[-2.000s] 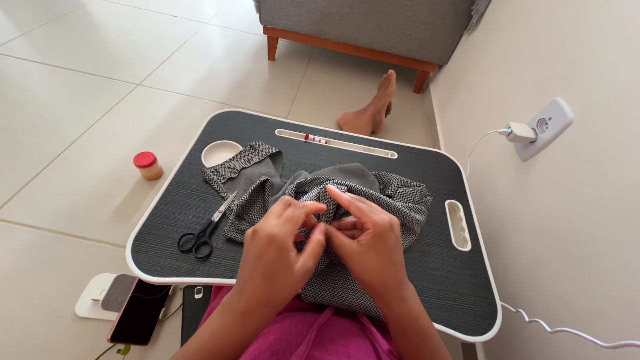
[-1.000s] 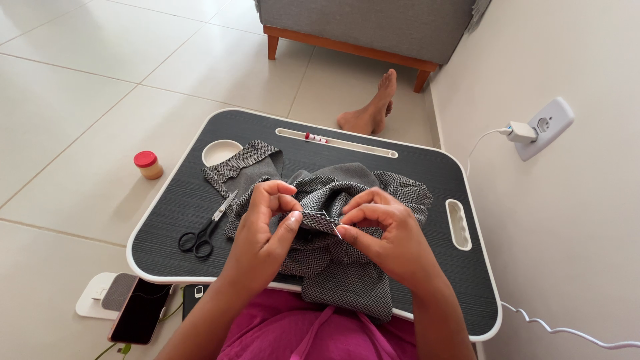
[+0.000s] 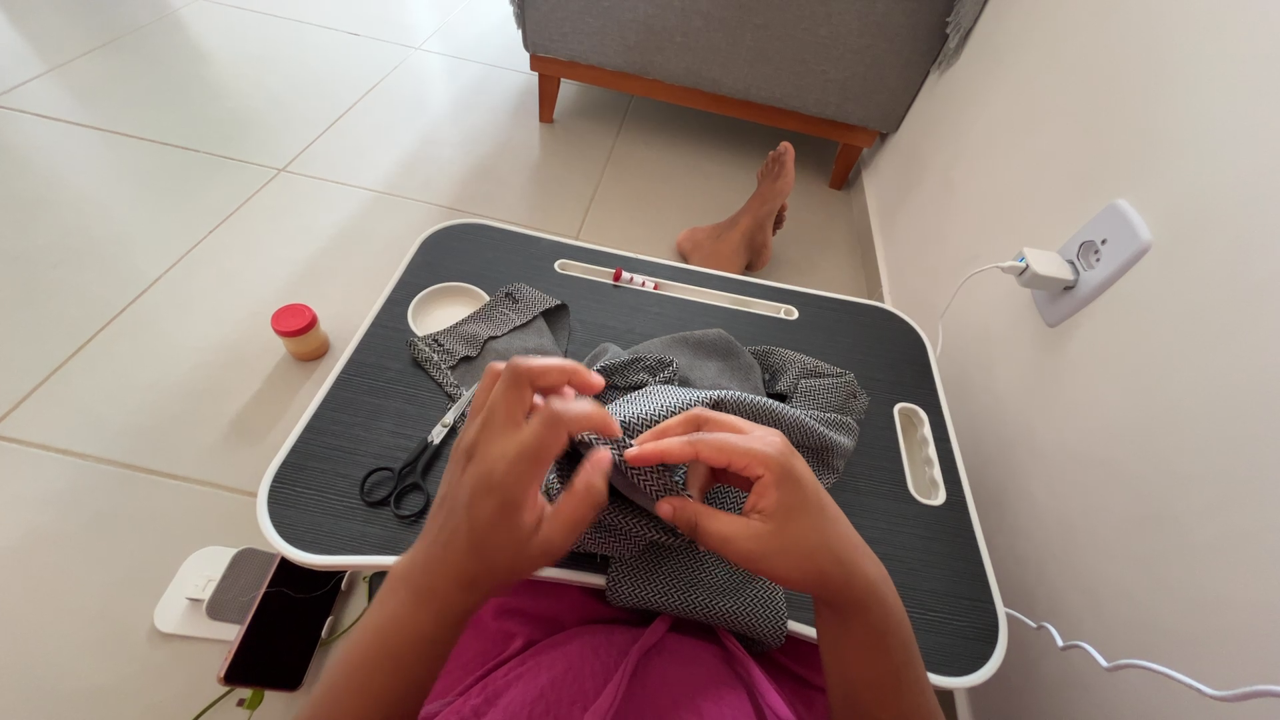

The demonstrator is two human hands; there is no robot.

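Observation:
A black and white herringbone fabric garment with a grey inner side lies bunched on the dark lap desk, one end hanging over the near edge. My right hand pinches a fold of it between thumb and fingers. My left hand, slightly blurred, is just left of that fold with thumb and fingers apart; no needle or thread can be made out. Black-handled scissors lie on the desk left of my left hand, their blade tips hidden by it or the fabric. The waistband-like strip of fabric rests farther back.
A white round dish and a slot holding a small red and white tube are at the desk's back. On the floor are a red-lidded jar and a phone. A bare foot shows beyond; a charger is plugged in at right.
My left hand has let go of the fabric edge that both hands held a second ago, and its fingers have spread. The fabric between my hands has shifted and folded differently.

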